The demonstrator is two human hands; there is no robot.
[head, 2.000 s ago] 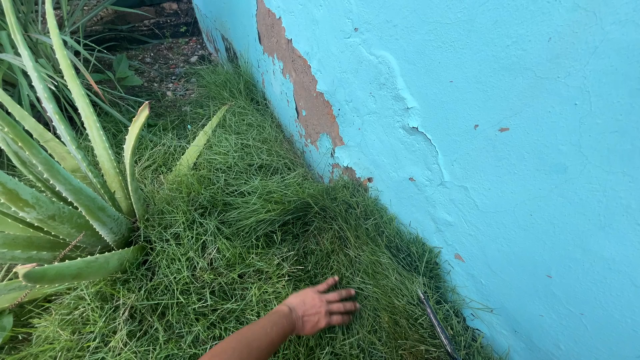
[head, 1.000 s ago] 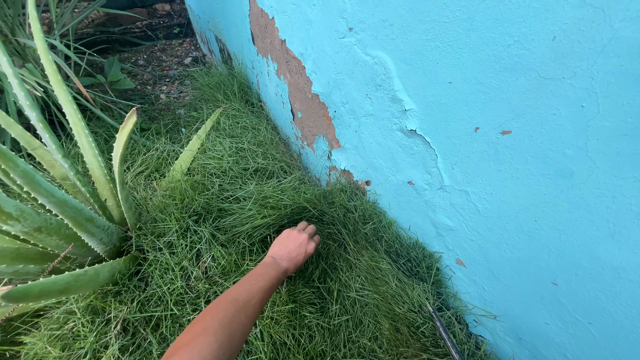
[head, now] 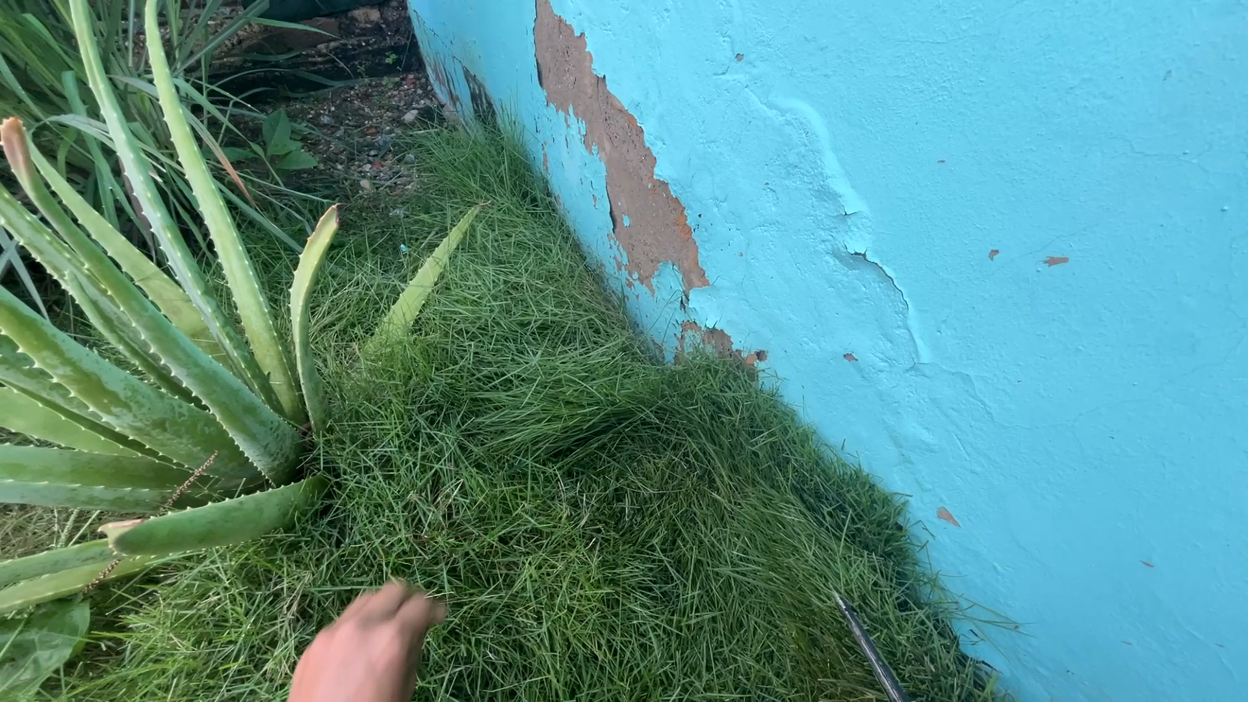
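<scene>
My left hand [head: 366, 643] is at the lower edge, blurred by motion, over the green grass [head: 585, 536]. Its back faces me and the fingers look curled; whether anything is inside them cannot be told. At the lower right, the thin dark end of a rod-like tool [head: 868, 648] slants over the grass close to the wall, its other end cut off by the frame. My right hand is out of view.
An aloe plant [head: 224, 380] with toothed leaves fills the left side. The blue painted wall [head: 1024, 244] rises on the right, its paint peeled to brown in a patch [head: 634, 166]. Long-leaved plants [head: 127, 107] and gravelly soil [head: 366, 127] lie at the upper left.
My left hand, spread over the grass two seconds ago, reached farther up with curled fingers a second ago. It has since come back down and left, to the lower edge.
</scene>
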